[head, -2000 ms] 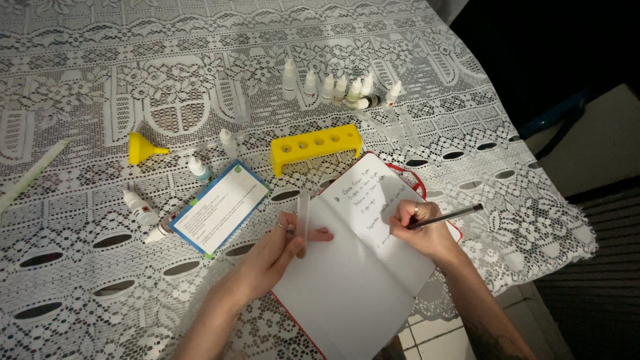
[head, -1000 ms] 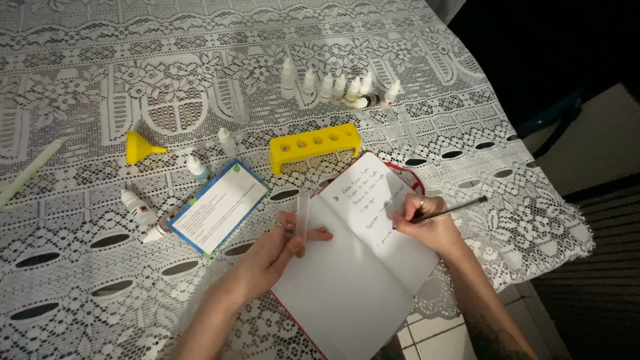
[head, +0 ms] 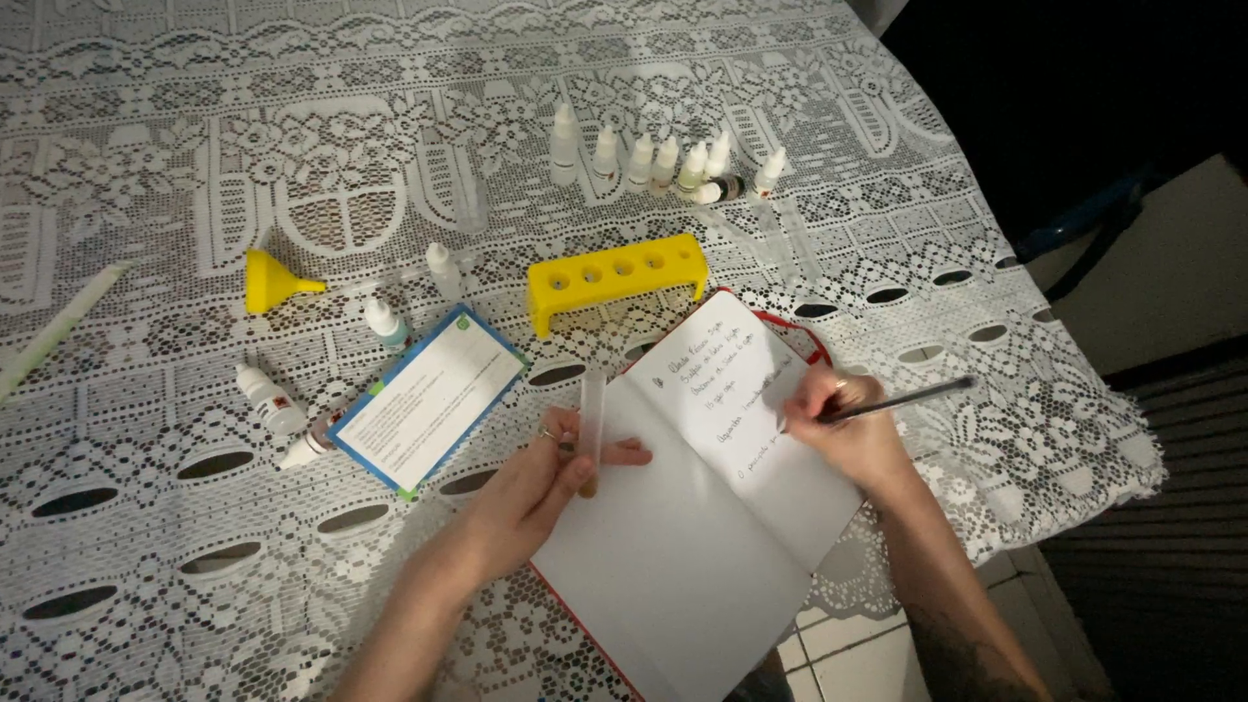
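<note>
My left hand (head: 531,492) holds a clear test tube (head: 592,414) between thumb and fingers, with a little brownish matter at its bottom. The hand rests at the left edge of an open red-covered notebook (head: 673,546). My right hand (head: 846,429) grips a pen (head: 907,398), its tip at the handwritten page on the right. Just beyond the notebook stands a yellow test tube rack (head: 619,276) with round holes. A printed card (head: 429,400) with a blue and green border lies left of my left hand, partly over a tipped dropper bottle (head: 310,444).
A yellow funnel (head: 273,283) and several dropper bottles (head: 385,324) are at the left. More small bottles (head: 641,164) stand in a row at the back, one dark-labelled bottle (head: 721,188) on its side. Clear tubes (head: 785,244) lie on the lace tablecloth (head: 322,58).
More handwriting shows on the lower line of the page, and my right hand has shifted slightly with the pen. My left hand keeps its hold on the test tube.
</note>
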